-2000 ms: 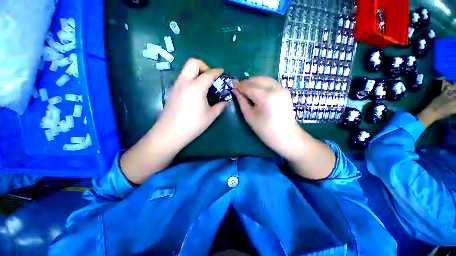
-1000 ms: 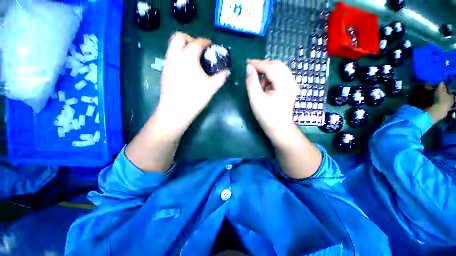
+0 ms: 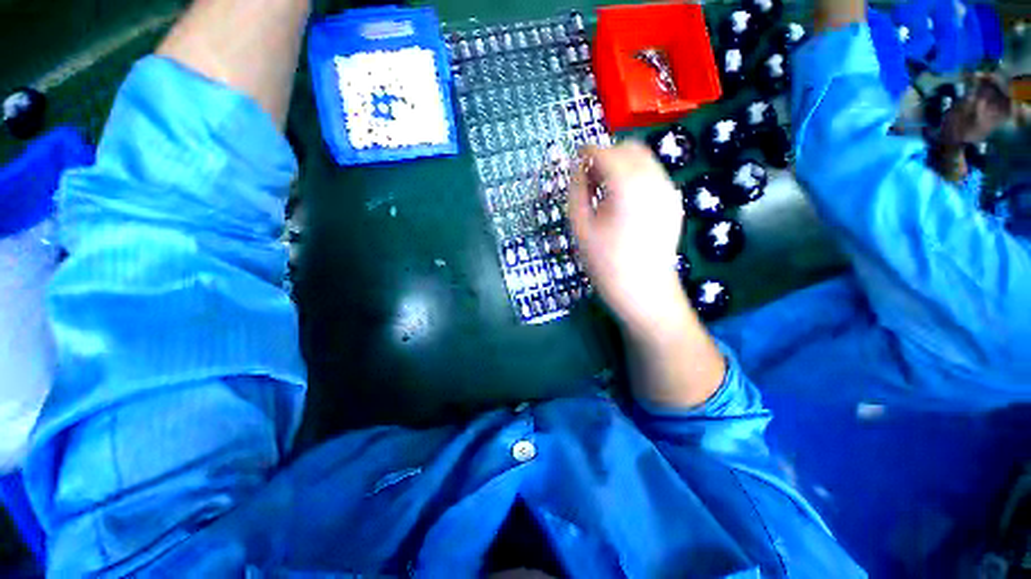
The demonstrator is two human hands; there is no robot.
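Observation:
My right hand (image 3: 624, 221) is over the right edge of the clear grid tray (image 3: 522, 277), with its fingers curled at the pockets. Whether its fingertips hold a part cannot be told. The tray holds rows of small metal-look parts, and some of its pockets look emptier. My left forearm (image 3: 243, 45) reaches up past the top edge of the picture at the upper left, so my left hand is out of view. Several glossy black round units with white tops (image 3: 720, 235) stand to the right of my right hand.
A small blue tray (image 3: 390, 96) of tiny white parts stands left of the grid tray. A red box (image 3: 656, 66) with metal parts stands right of it. One black unit (image 3: 23, 111) is far left, near a blue bin edge. Another person's blue sleeve (image 3: 871, 170) reaches in from the right.
My left hand has moved up out of the picture with the black unit it held. My right hand is now over the grid tray. The view has shifted to the right.

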